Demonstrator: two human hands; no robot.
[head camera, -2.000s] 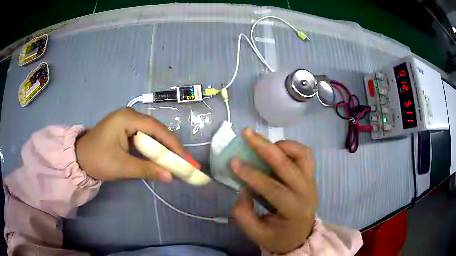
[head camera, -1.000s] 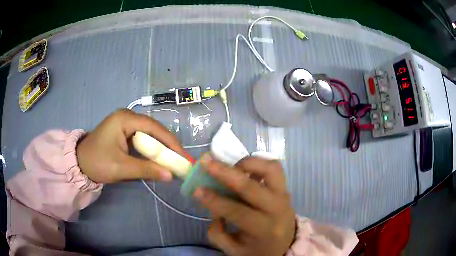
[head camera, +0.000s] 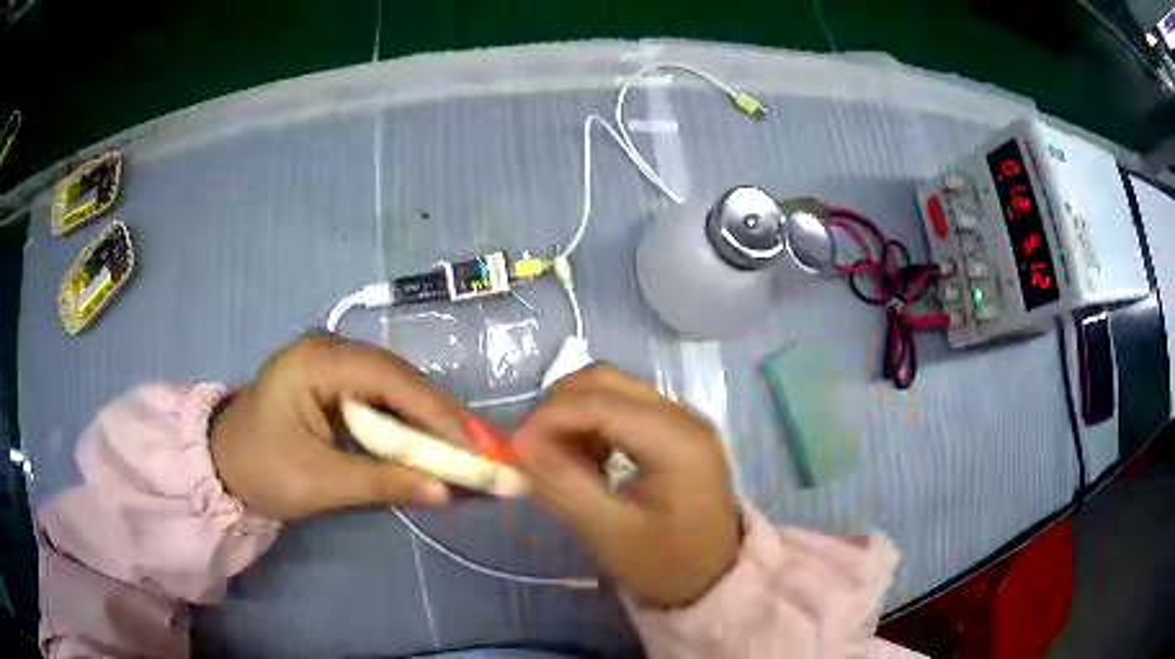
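My left hand (head camera: 322, 431) grips a cream device housing (head camera: 419, 451) seen edge-on, its outer side towards me. A red piece (head camera: 487, 438) shows at its right end. My right hand (head camera: 631, 476) is blurred, with its fingertips at the red piece and the housing's right end; whether they pinch something is hidden. A grey-green block (head camera: 796, 415) lies on the bench right of my right hand. A white cloth (head camera: 568, 362) shows just behind my right hand.
A USB meter (head camera: 477, 274) with cables lies behind my hands. A translucent bottle (head camera: 702, 277) with metal top stands right of centre. A power supply (head camera: 1031, 232) with red digits is at the right. Two open housings (head camera: 97, 277), (head camera: 88, 193) lie far left.
The grey-green block has left my right hand and lies on the bench to the right. My right fingers are now at the housing's end. My left hand still holds the housing. The view has shifted slightly.
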